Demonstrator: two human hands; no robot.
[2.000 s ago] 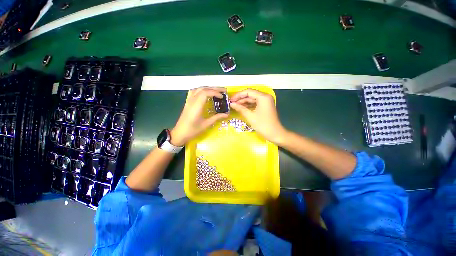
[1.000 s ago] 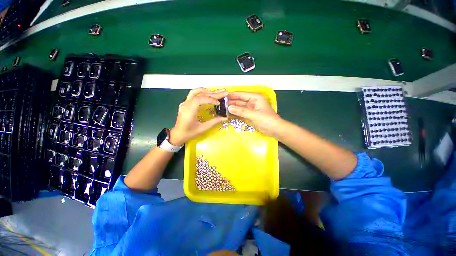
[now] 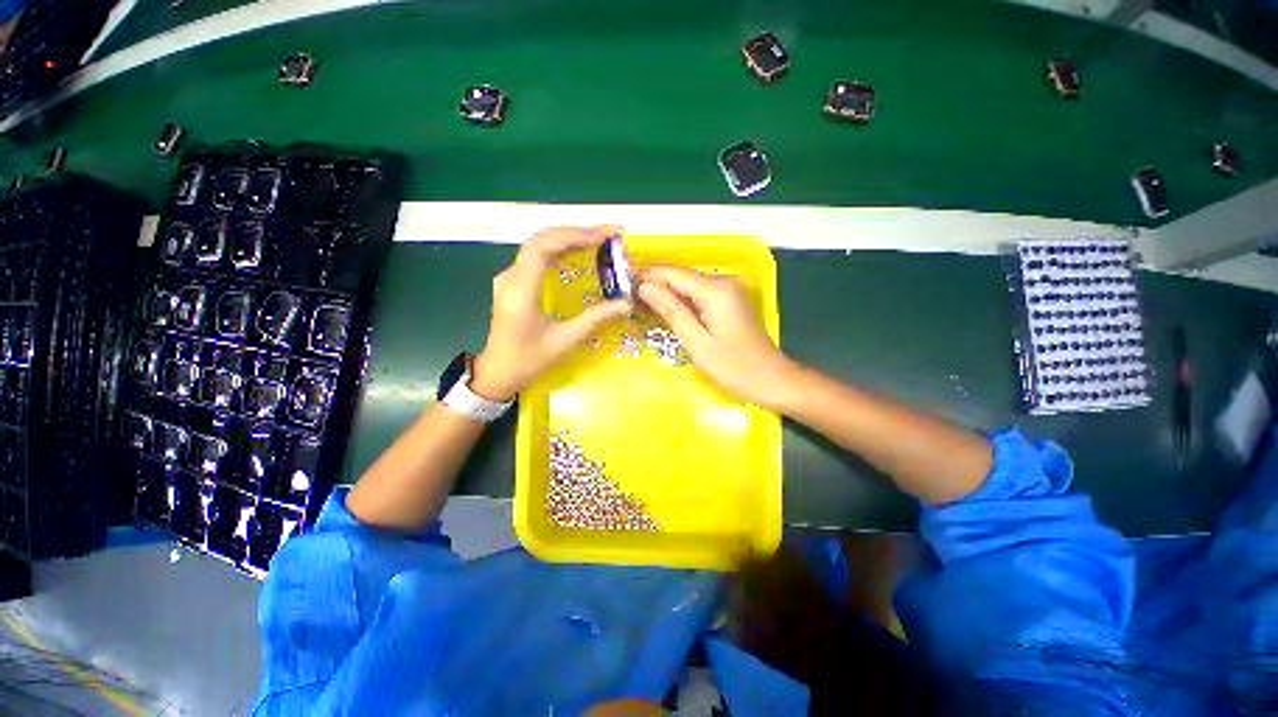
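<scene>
My left hand point(image 3: 530, 315), with a white-strapped watch on the wrist, holds a black watch case point(image 3: 614, 269) with a shiny rim between thumb and fingers, tilted on edge. My right hand point(image 3: 718, 333) is just right of the case, its fingertips together near the rim; whether they pinch a tiny part cannot be told. Both hands are above the far end of the yellow parts tray point(image 3: 673, 448). Small silvery metal parts point(image 3: 656, 345) lie scattered at its far end, and a dense heap point(image 3: 586, 490) fills its near left corner.
A black blister tray point(image 3: 266, 336) holding cases lies left, beside stacked blister trays point(image 3: 56, 350). Beyond a white edge strip point(image 3: 463, 221), a green conveyor point(image 3: 603, 140) carries spaced cases. Right are a dotted white holder point(image 3: 1086, 329), a thin dark stick point(image 3: 1182, 392) and a crumpled whitish item point(image 3: 1243, 416).
The held case has turned from face-up to on edge, its rim towards my right hand. My right fingertips have drawn slightly lower. The cases on the conveyor have moved right.
</scene>
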